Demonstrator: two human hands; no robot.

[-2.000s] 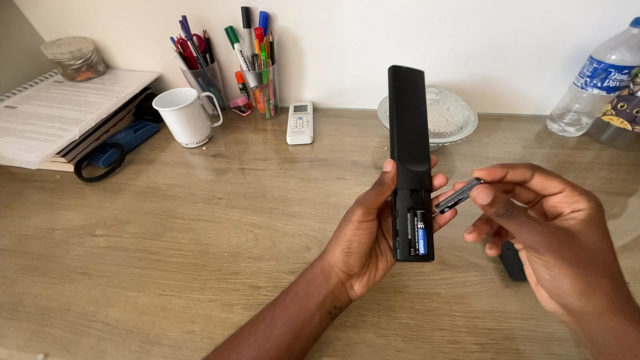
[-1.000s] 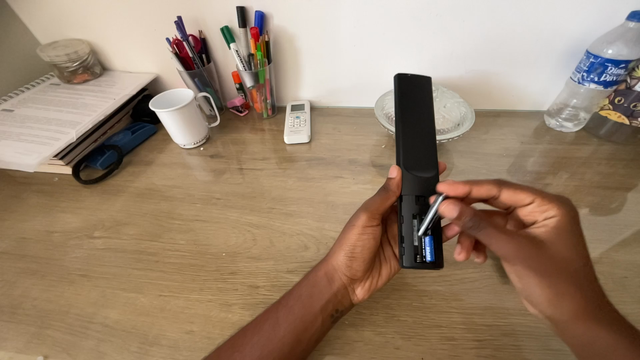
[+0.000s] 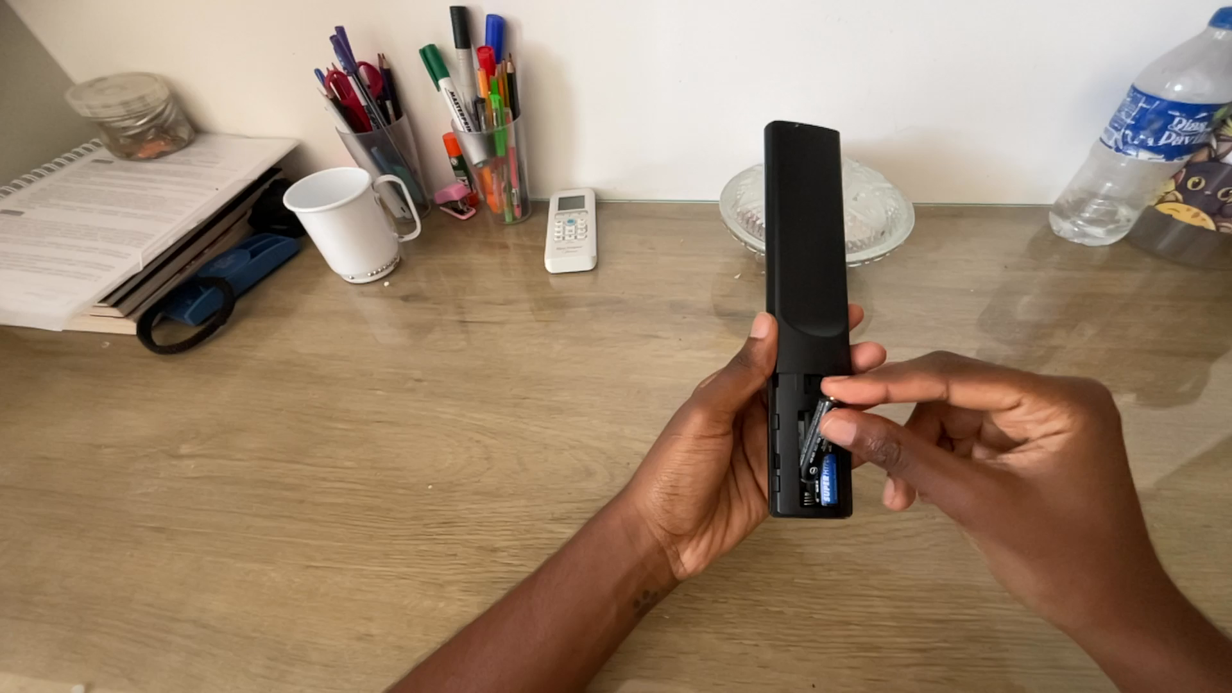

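Note:
My left hand (image 3: 717, 462) grips a black remote control (image 3: 807, 241), back side up, its long body upright in view and the battery compartment at the lower end uncovered. Inside lies a blue battery (image 3: 829, 481) on the right side. Between the thumb and index finger of my right hand (image 3: 972, 452) is a dark battery (image 3: 816, 438), tilted, with its lower end in the left part of the compartment near a spring. My fingertips cover its upper end. The left fingers wrap behind the remote and are partly hidden.
A glass dish (image 3: 881, 217) stands behind the remote, a plastic bottle (image 3: 1136, 144) at right. Along the wall are a white remote (image 3: 571, 231), pen cups (image 3: 496, 173), and a white mug (image 3: 345, 226). Papers (image 3: 125, 212), a glass jar (image 3: 135, 115) and a blue stapler-like object (image 3: 236, 279) lie left.
My right hand has brought the dark battery from beside the remote into its compartment. My left hand still holds the remote.

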